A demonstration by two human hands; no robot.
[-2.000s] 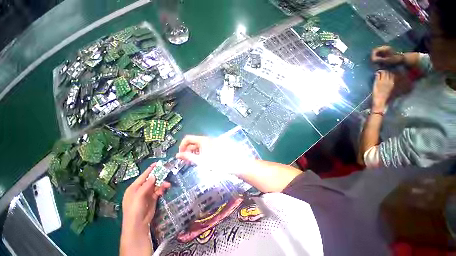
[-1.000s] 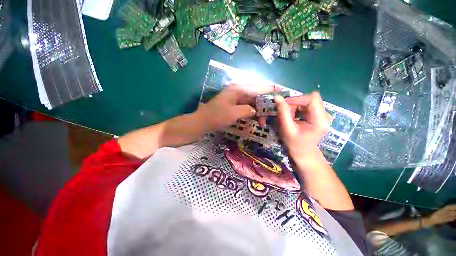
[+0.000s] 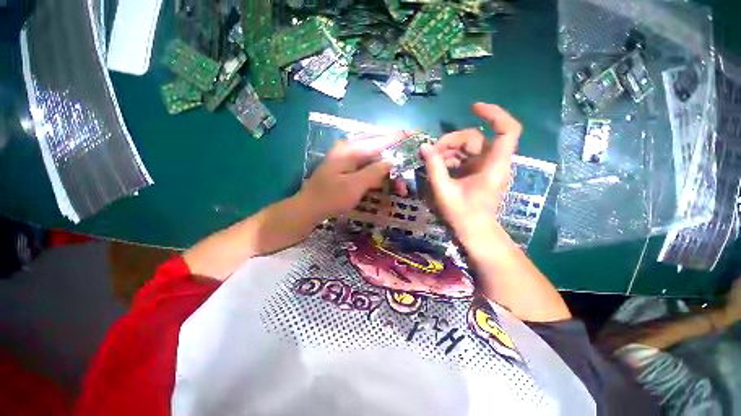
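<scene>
My left hand (image 3: 349,180) holds a small circuit board (image 3: 410,154) between thumb and fingers above the adhesive sheet. My right hand (image 3: 474,166) is at the board's right end, its thumb tip against or very near the board and its index finger raised. Whether the right fingertips hold a tiny piece cannot be told. The gridded adhesive sheet (image 3: 532,183) lies under both hands, with dark rectangles on it and glare at its top edge.
A loose pile of green boards (image 3: 431,36) lies beyond the sheet. Bubble wrap (image 3: 617,207) with several boards is at right. Grey-striped sheets (image 3: 77,114) and a white smartphone (image 3: 132,36) are at left. Another person's arm (image 3: 691,325) shows at lower right.
The view has swung from the wider bench down to my hands, then shifted slightly. Since a second ago my right index finger has lifted away from the board, which is now tilted in my left fingers.
</scene>
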